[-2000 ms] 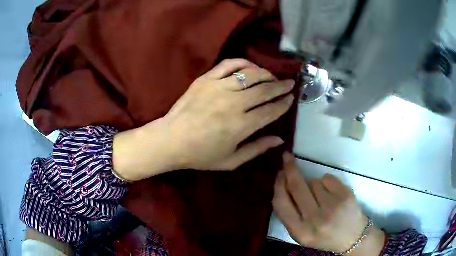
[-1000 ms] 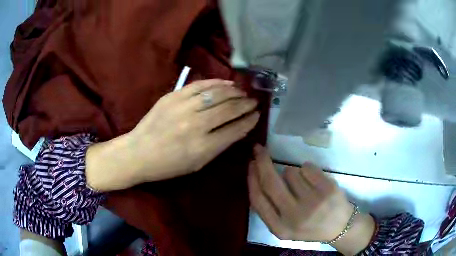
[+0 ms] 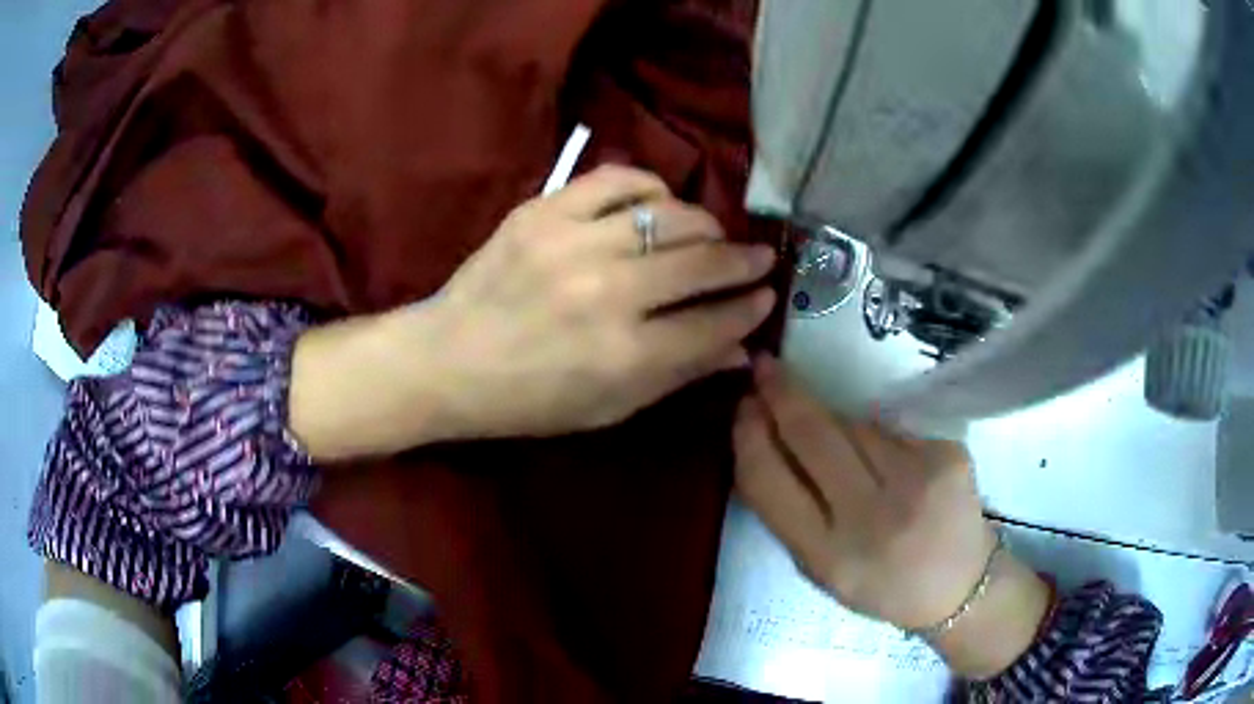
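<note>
A large rust-brown garment (image 3: 399,151) lies bunched over the left half of the view. My left hand (image 3: 564,310) lies flat on it, fingers extended toward its right edge beside the needle plate (image 3: 829,272). My right hand (image 3: 860,502) is just below, its fingertips pinching the dark garment edge. A narrow white strip (image 3: 565,160) shows on the cloth above my left hand. The sewing machine head (image 3: 963,151) hangs over the cloth edge. The needle point itself cannot be made out.
The white machine bed (image 3: 1066,454) spans the right side, with a dark seam line. Printed markings show on the table (image 3: 811,640) near its front edge. Red-handled snips (image 3: 1221,640) lie at the far right. A ribbed pale knob (image 3: 1185,371) stands behind the machine head.
The view has shifted, and more of the machine head shows. The white strip, hidden two seconds ago, is now visible. My right hand has moved up, closer to my left fingertips.
</note>
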